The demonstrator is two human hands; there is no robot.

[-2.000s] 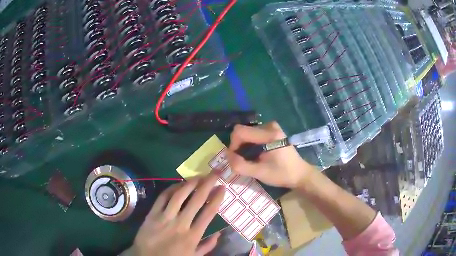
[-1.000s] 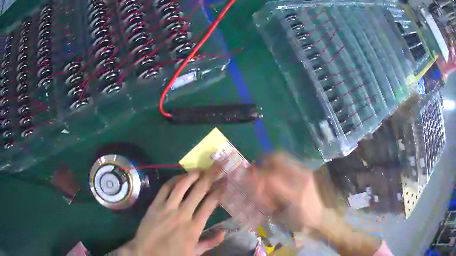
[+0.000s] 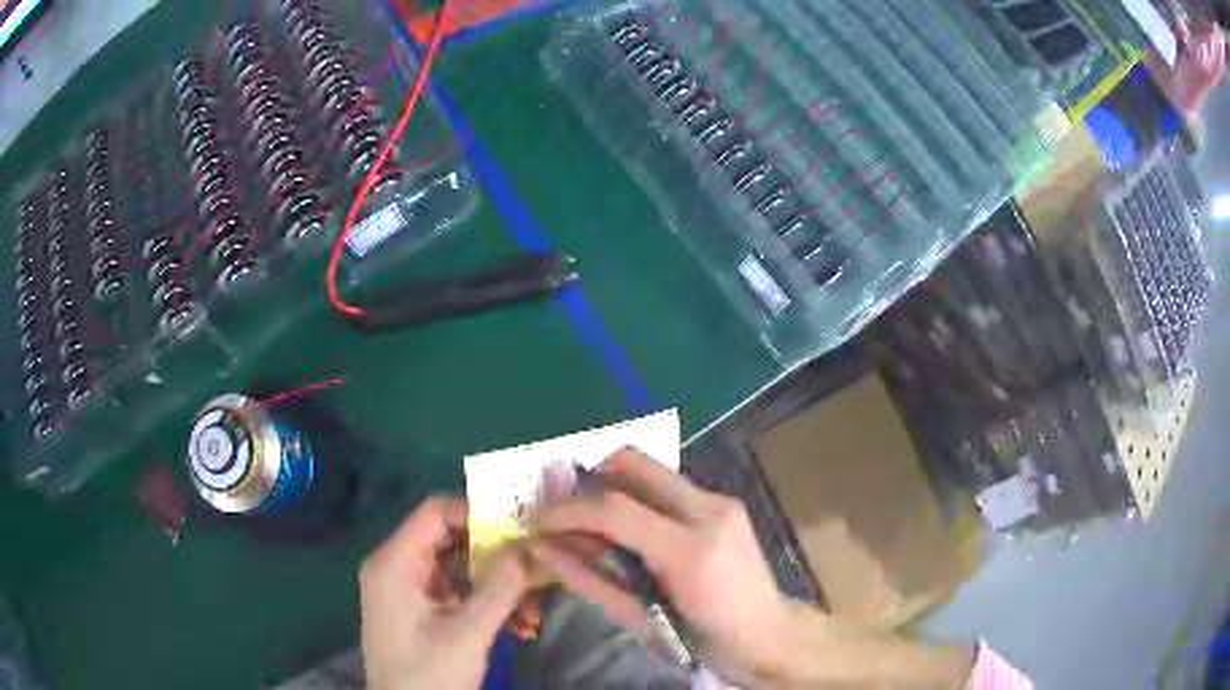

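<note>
The label sheet point(image 3: 634, 441), pale with a yellow part, is raised in front of me at the lower centre. My left hand point(image 3: 438, 593) holds its lower left part. My right hand point(image 3: 688, 539) is at the sheet with its fingers close to the left ones; the fingertips are blurred. A dark slim thing shows under the right fingers, too unclear to name. The round fixture point(image 3: 250, 456) stands at the left with a pale centre, a blue side and a thin red lead. The black corded hand tool point(image 3: 465, 293) lies on the green mat.
The main blister tray point(image 3: 128, 351) with rows of wired parts is at the upper left. A side blister tray point(image 3: 701, 202) is at the upper right. A brown box point(image 3: 857, 485) and stacked trays are at the right. A dark reddish piece point(image 3: 163, 502) lies left. Another person's hand point(image 3: 1198, 68) shows at the far upper right.
The sheet, flat on the mat before, is now lifted and turned between both hands. The right hand has stopped writing with the marker. The view has shifted, showing the fixture's blue side.
</note>
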